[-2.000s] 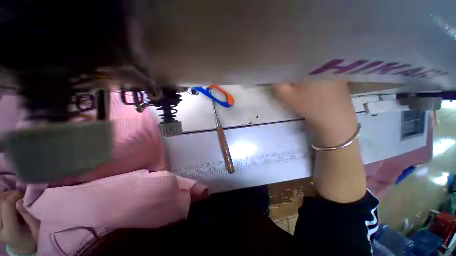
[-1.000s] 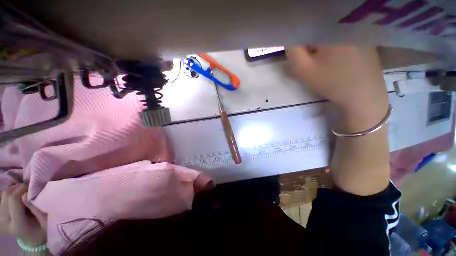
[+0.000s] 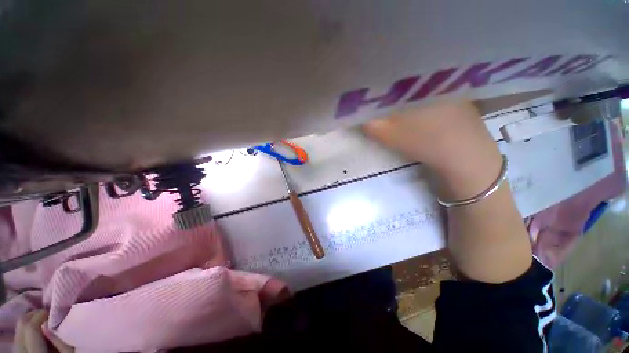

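The pink ribbed garment body (image 3: 158, 303) lies bunched at the left, over the table and down toward my lap. My left hand (image 3: 38, 334) is at the lower left edge, partly cut off, with its fingers on a fold of the garment. My right hand (image 3: 421, 134) reaches under the arm of the sewing machine (image 3: 241, 76), which bears purple HIKARI lettering. Its fingertips are hidden behind the machine arm, so what it touches cannot be seen. A silver bangle is on that wrist.
Orange and blue thread snips (image 3: 293, 154) and an awl (image 3: 306, 224) with a brown handle lie on the white table (image 3: 386, 200). A grey knurled knob (image 3: 193, 217) hangs near the pink cloth. More pink cloth (image 3: 562, 231) shows at right.
The camera view has shifted and tilted. The dark phone edge seen under the machine arm one second ago is hidden now. My right hand remains under the arm.
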